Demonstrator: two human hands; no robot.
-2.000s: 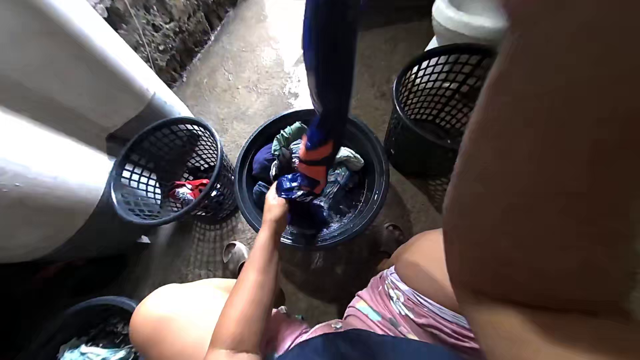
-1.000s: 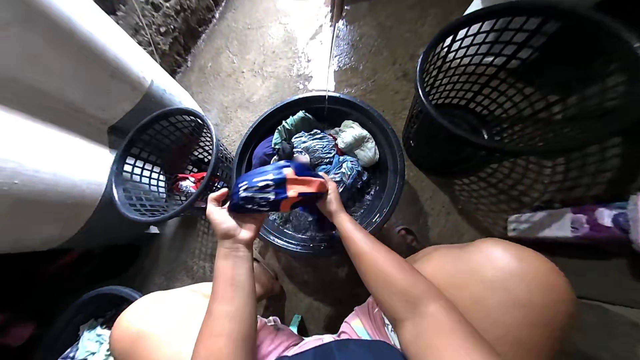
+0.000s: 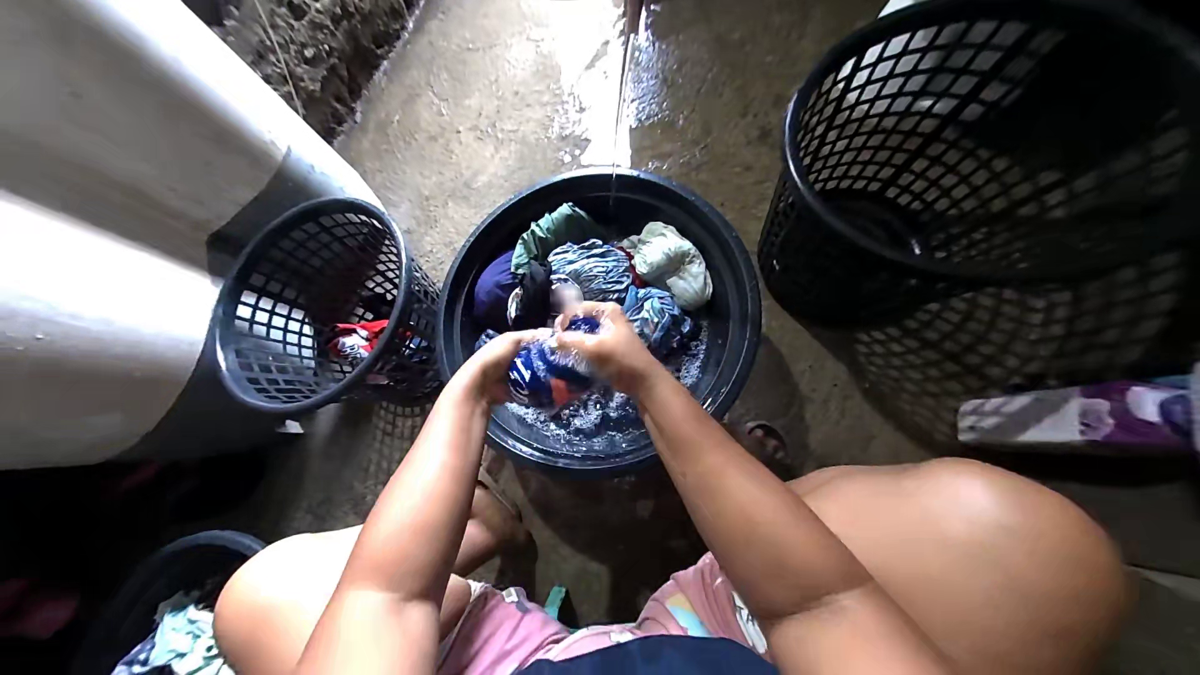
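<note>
A round black plastic tub [image 3: 741, 309] stands on the wet floor with sudsy water and several wet garments in it. Over its near part, my left hand [image 3: 502, 366] and my right hand [image 3: 607, 347] are both closed on a wet blue garment with white and orange parts [image 3: 544, 375]. Behind them lie a green cloth [image 3: 561, 230], a striped blue-grey cloth [image 3: 591, 270], a pale cloth [image 3: 670, 264] and a dark purple cloth [image 3: 495, 292]. My right hand is blurred, and its fingertips are partly lost against the garment. A thin stream of water [image 3: 615, 141] falls at the tub's far rim.
Left of the tub, a black mesh basket [image 3: 405, 281] holds a red garment [image 3: 358, 337]. A larger black mesh basket [image 3: 792, 178] stands at the right, near a purple and white patterned object [image 3: 1078, 415]. Another dark container [image 3: 211, 539] with clothes is at the lower left.
The blue garment, earlier held up high and then stretched between both hands above the tub, is now bunched lower in them. My hands have come closer together since the last earlier frame.
</note>
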